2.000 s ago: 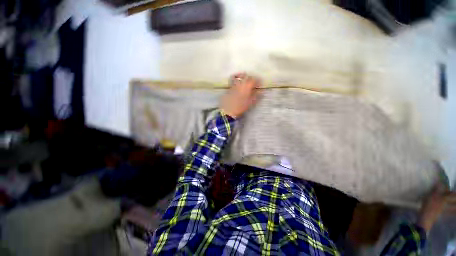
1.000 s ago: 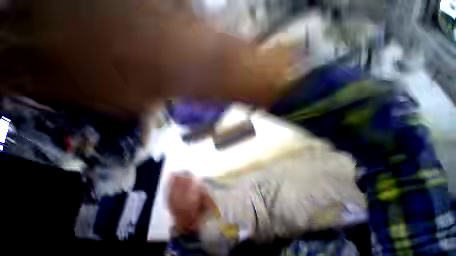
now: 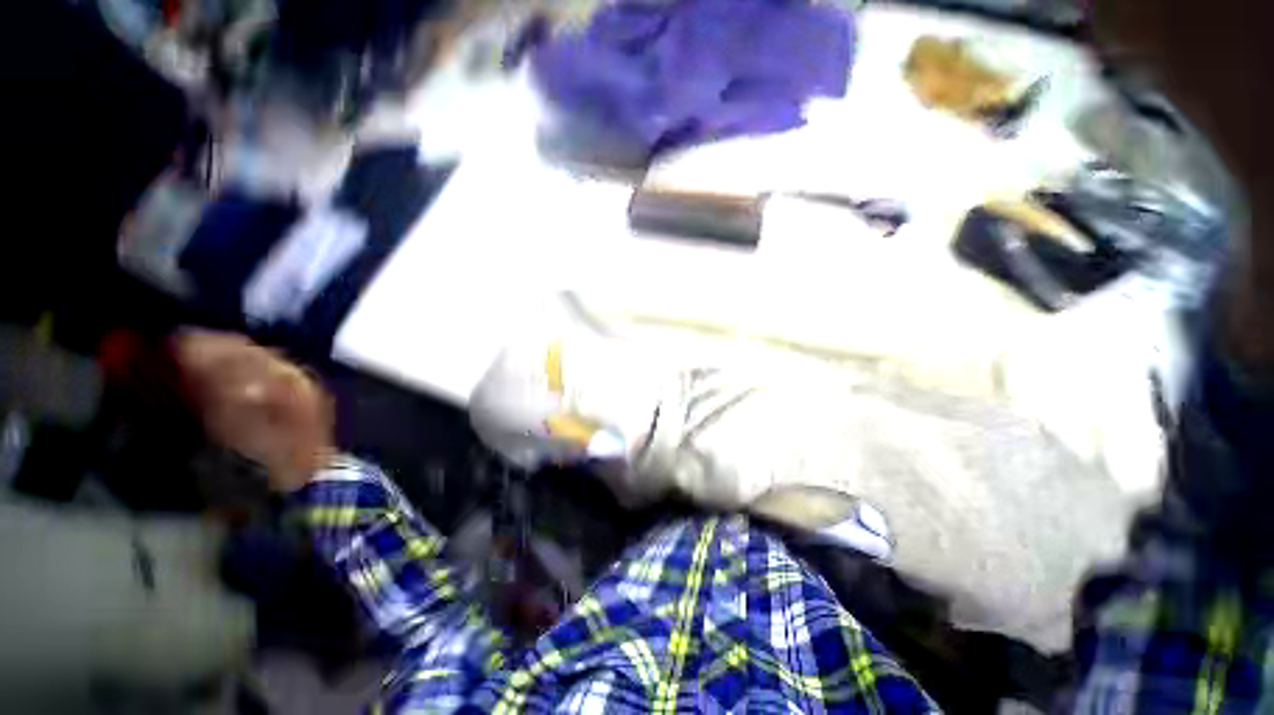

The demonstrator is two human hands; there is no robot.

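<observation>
The grey-beige garment (image 3: 908, 461) lies along the near side of the white table, rumpled at its left end. Mustard strips (image 3: 570, 425) show at that left end, and a thin mustard line runs along the far edge. A pale lilac-white piece (image 3: 855, 531) shows at the near edge. My left hand (image 3: 259, 405) is blurred, off the table to the left and apart from the garment; its finger state is unclear. My right sleeve (image 3: 1188, 629) is at the right edge. A dark brown blur at the upper right may be my right hand, close to the camera.
A dark pressing block (image 3: 696, 217) lies beyond the garment on the table (image 3: 475, 266). A purple cloth (image 3: 699, 70) and a tan-brown item (image 3: 961, 77) lie farther back. The dark iron (image 3: 1041, 252) is at the right. Dark blue and white fabrics (image 3: 301, 259) are at the left.
The view has swung, showing more of the table's far side. My left hand has left the garment and moved out left. My right arm rose across the view, then shifted to the right edge.
</observation>
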